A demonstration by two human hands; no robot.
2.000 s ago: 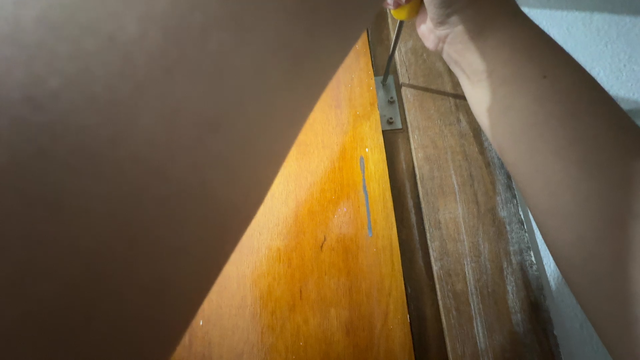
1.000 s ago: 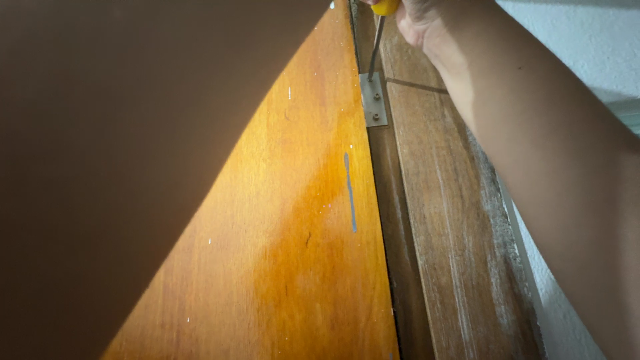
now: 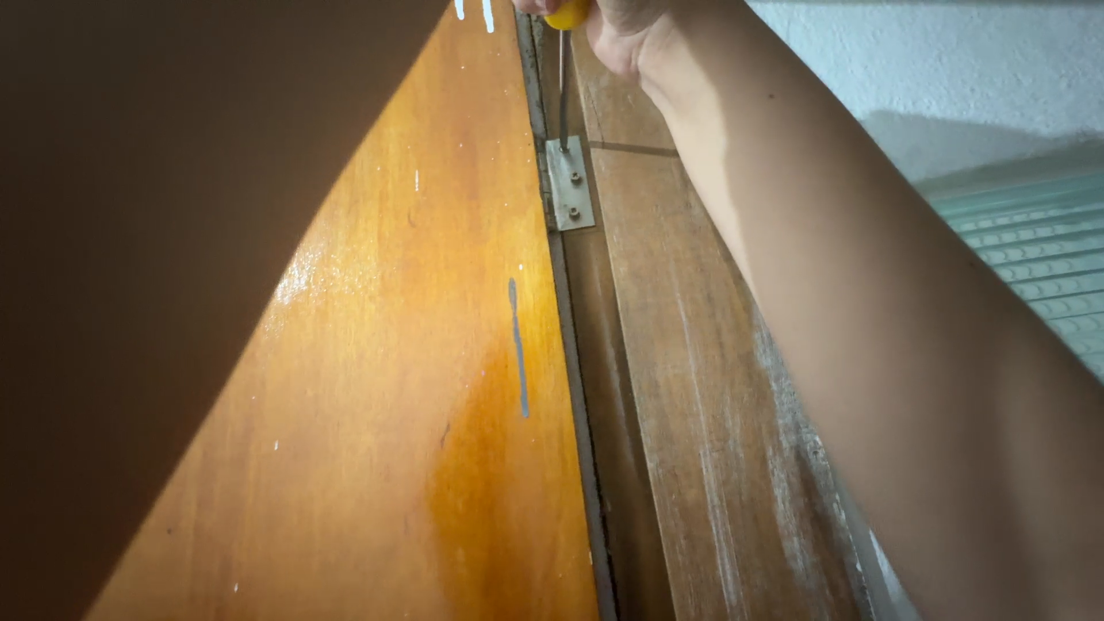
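Note:
At the top edge, my right hand [image 3: 625, 34] is closed around the yellow handle of a screwdriver [image 3: 563, 86], partly cut off by the frame. The metal shaft points down, its tip at the uppermost screw of a metal hinge [image 3: 570, 194]. Two more screw heads show lower on the hinge leaf, which lies on the brown wooden door frame [image 3: 699, 388]. Beside it is the edge of a glossy orange-brown wooden door [image 3: 388, 371] with a grey streak and white paint specks. My left forearm, dark and close, covers the left side; the left hand is out of view.
A narrow dark gap [image 3: 582, 414] runs between door and frame. Behind my right forearm are a white textured wall [image 3: 940, 60] and a ribbed, greenish translucent surface [image 3: 1035, 250] at the right. Whitish wear marks the frame's outer side.
The screwdriver stays on the uppermost hinge screw, held in my right hand. The view has shifted, and more of the door's upper part now shows beside my left forearm.

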